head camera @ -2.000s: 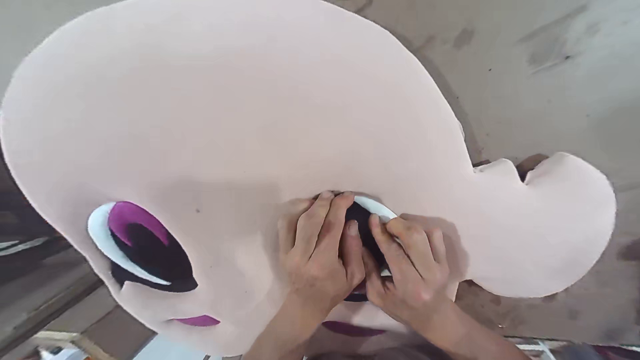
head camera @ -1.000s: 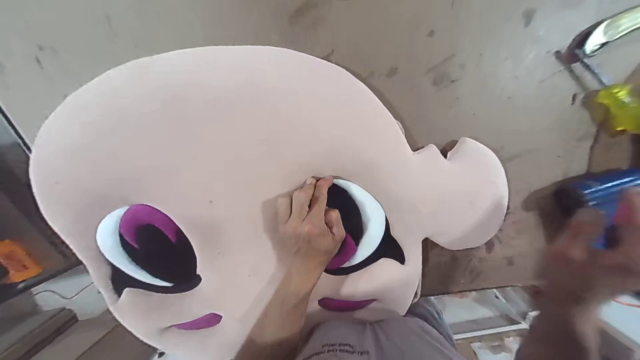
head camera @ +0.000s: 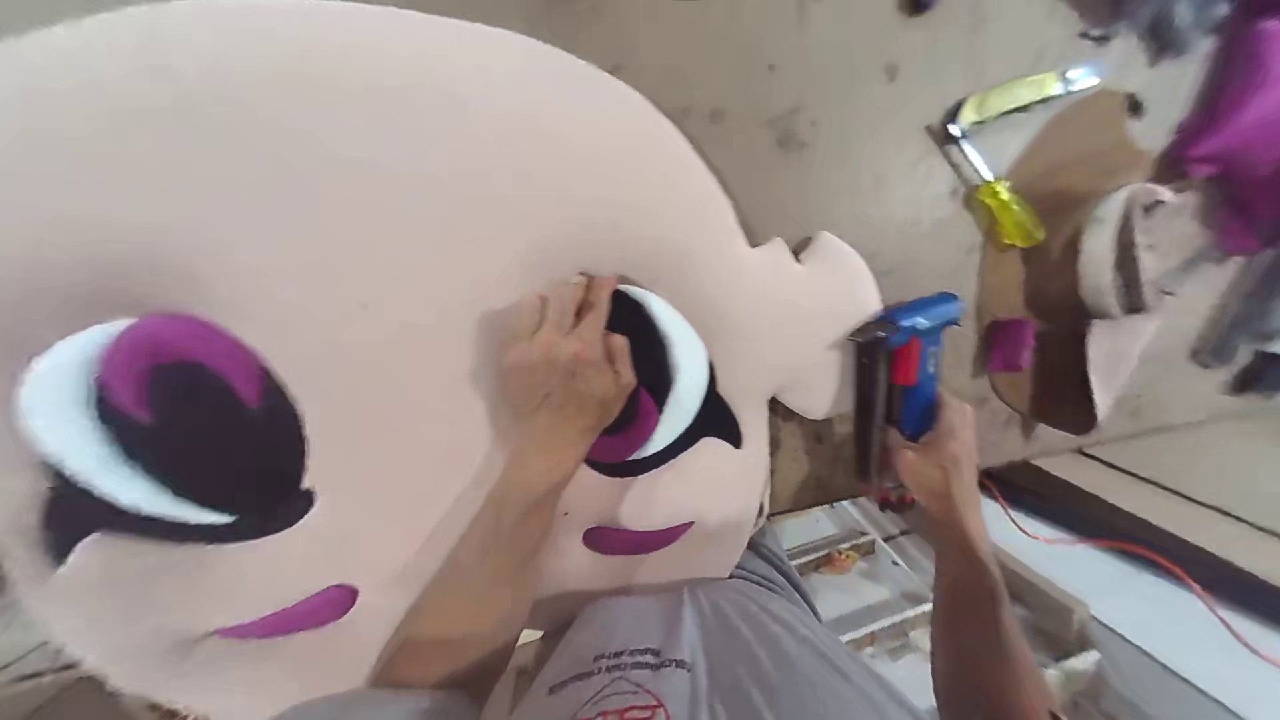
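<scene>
A large pale pink, fabric-covered cutout (head camera: 400, 200) of two joined cartoon faces lies before me. The left face has a black, white and purple eye (head camera: 170, 430) and a purple mouth (head camera: 300, 612). My left hand (head camera: 567, 365) presses on the upper left edge of the right face's eye (head camera: 682, 370), fingertips at its black part; whether it pinches anything there is hidden. Below that eye is another purple mouth (head camera: 640, 538). At the right, my right hand (head camera: 940, 460) grips a blue and black pneumatic staple gun (head camera: 905, 370), held near the cutout's rounded end.
A hacksaw with a yellow handle (head camera: 1010, 215) lies at the upper right, beside a brown board piece (head camera: 1070, 250), pale scraps and a small purple piece (head camera: 1010, 345). Purple fabric (head camera: 1235, 130) is at the far right. An orange hose (head camera: 1110, 545) runs along the lower right.
My right hand has left the right eye, where both hands were two seconds ago, and now holds the staple gun up beside the cutout. My left hand stays at that eye's edge.
</scene>
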